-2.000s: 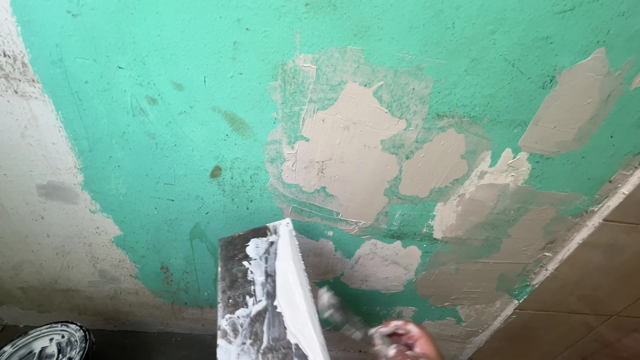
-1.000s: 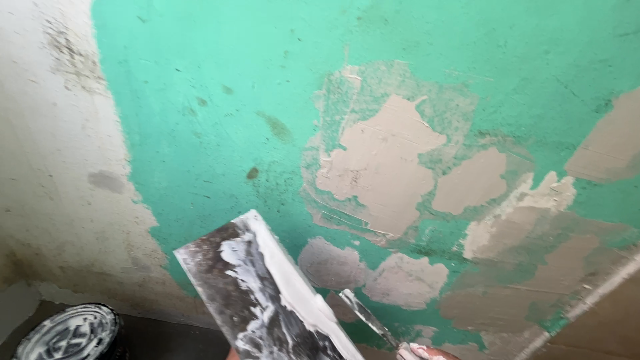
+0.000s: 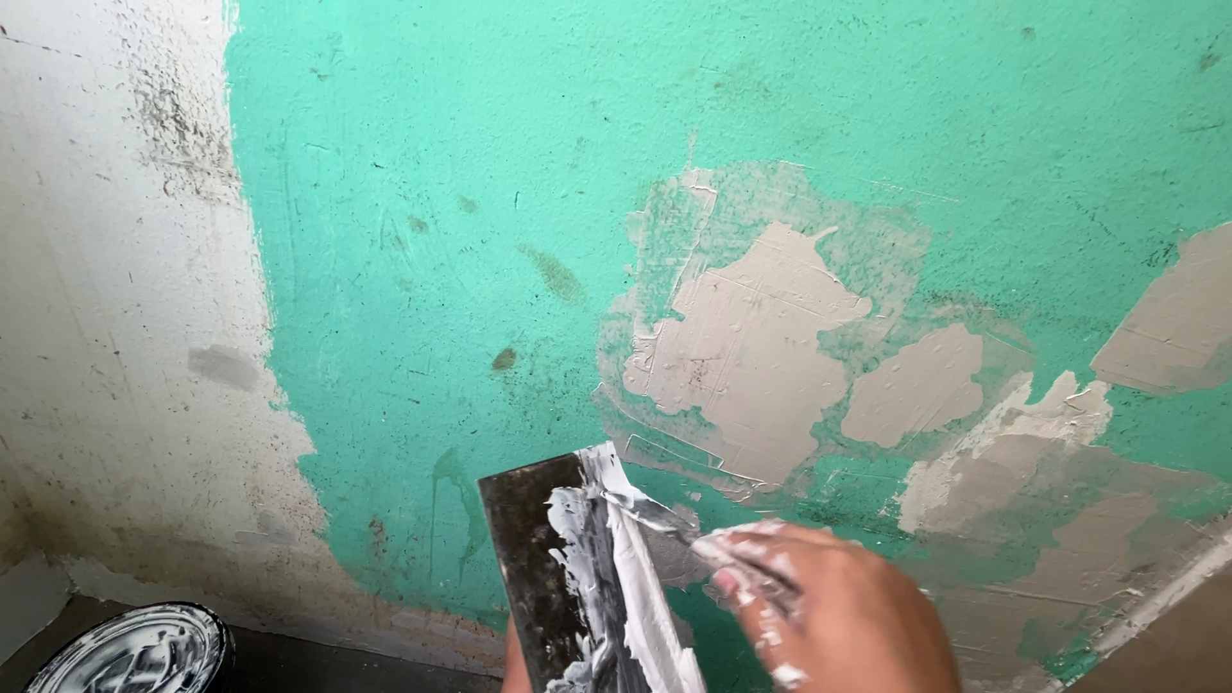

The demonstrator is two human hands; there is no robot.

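Note:
My right hand (image 3: 828, 606), smeared with white paste, grips a small putty knife (image 3: 664, 520) whose blade touches the white filler (image 3: 640, 587) on a flat metal plate, likely a trowel blade (image 3: 539, 558). The plate is tilted, its left part dark and bare, its right side thickly coated. Of my left hand only a strip of skin (image 3: 515, 659) shows at the plate's lower left edge; its fingers are hidden behind the plate. Beyond them, the green painted wall (image 3: 433, 241) carries beige filler patches (image 3: 751, 356) at the centre and right.
A round black-rimmed container (image 3: 140, 650) smeared with white paste stands at the bottom left on the dark floor (image 3: 366, 664). An unpainted, stained wall part (image 3: 125, 289) lies left of the green. A brown tiled surface (image 3: 1174, 626) with a pale edge crosses the lower right corner.
My right hand has come further into view and moved toward the plate. The putty knife, apart from the plate one second ago, now touches its filler. The plate stands more upright in view than one second ago.

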